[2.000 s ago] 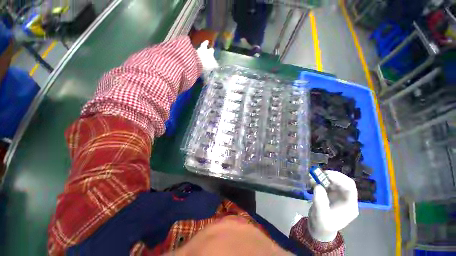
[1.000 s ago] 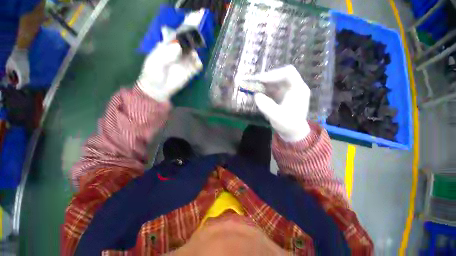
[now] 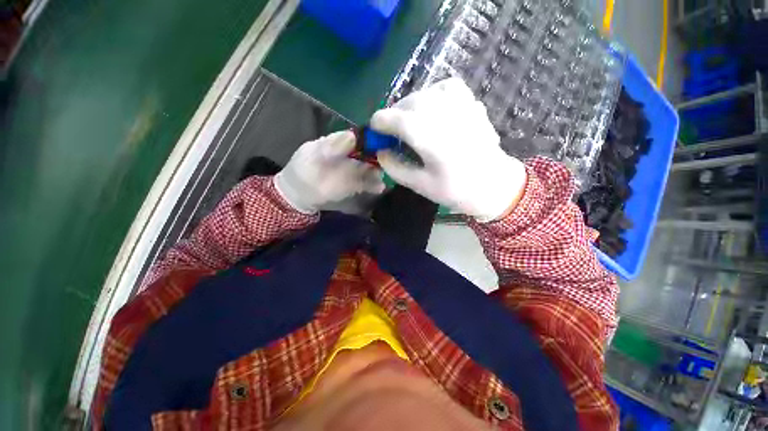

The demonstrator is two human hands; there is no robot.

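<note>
My left hand (image 3: pixel 327 172), in a white glove, holds a small dark unit (image 3: pixel 360 145) with some orange-red on it, in front of my chest. My right hand (image 3: pixel 450 147), also gloved, pinches a small blue part (image 3: pixel 381 141) against that unit from the right. The fingers of both hands hide most of the two pieces, so I cannot tell whether they are joined.
A clear blister tray (image 3: pixel 539 76) with rows of grey parts lies beyond my right hand. A blue bin (image 3: pixel 653 160) of black parts stands to its right. A small blue bin (image 3: pixel 358 18) is at the top. The green belt (image 3: pixel 109 126) with its rail runs on the left.
My hands have come together; a second ago they were apart, the left with a dark unit and the right over the tray with the small blue part. The view has turned.
</note>
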